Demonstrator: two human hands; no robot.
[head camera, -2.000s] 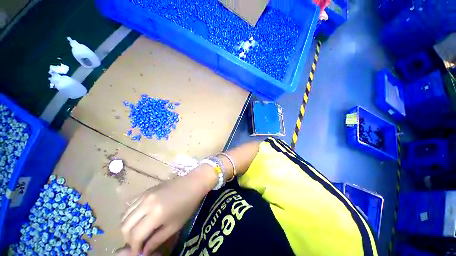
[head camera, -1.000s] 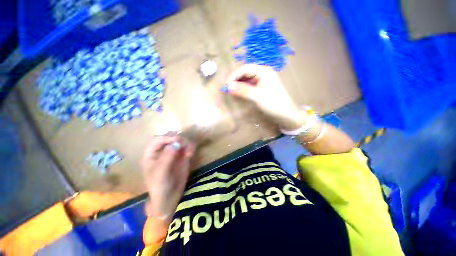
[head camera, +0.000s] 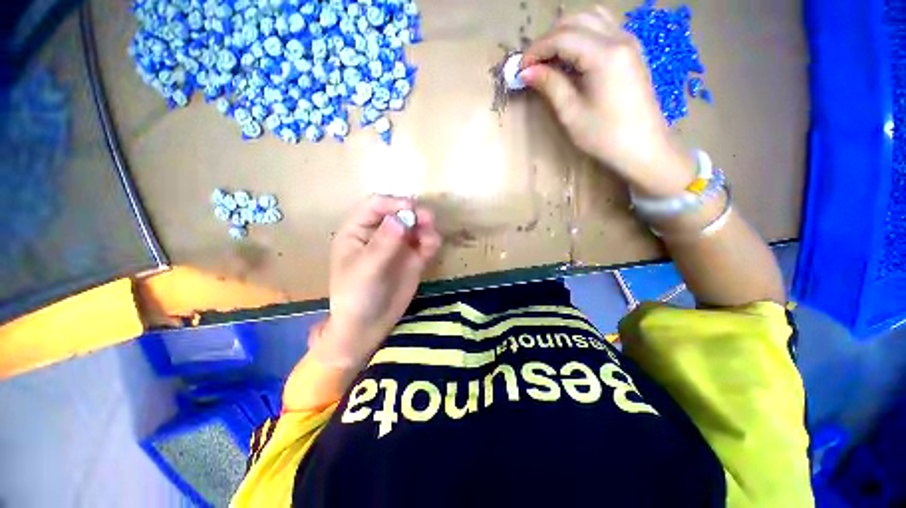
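My left hand (head camera: 382, 260) is near the table's front edge, its fingertips closed on a small pale-faced part (head camera: 405, 218). My right hand (head camera: 601, 94) is over the white round glue dish (head camera: 514, 70), with thumb and forefinger pinched at its right rim. Whether a small part is between those fingertips cannot be seen. The large pile of pale-faced blue parts (head camera: 288, 60) lies at the upper left. A small group of the same parts (head camera: 244, 208) lies nearer the front. The pile of plain blue parts (head camera: 668, 55) lies right of the dish, partly behind my right hand.
The brown cardboard table top (head camera: 457, 119) has bright glare near its middle. An orange piece (head camera: 209, 293) sits at the front left edge. A large blue tray (head camera: 854, 179) stands at the right. Blue crates (head camera: 204, 451) are on the floor below the table.
The view has shifted since the earlier frames. My right hand has moved up to the glue dish; one second ago it was below the dish with a blue part. My left hand still holds a part near the edge.
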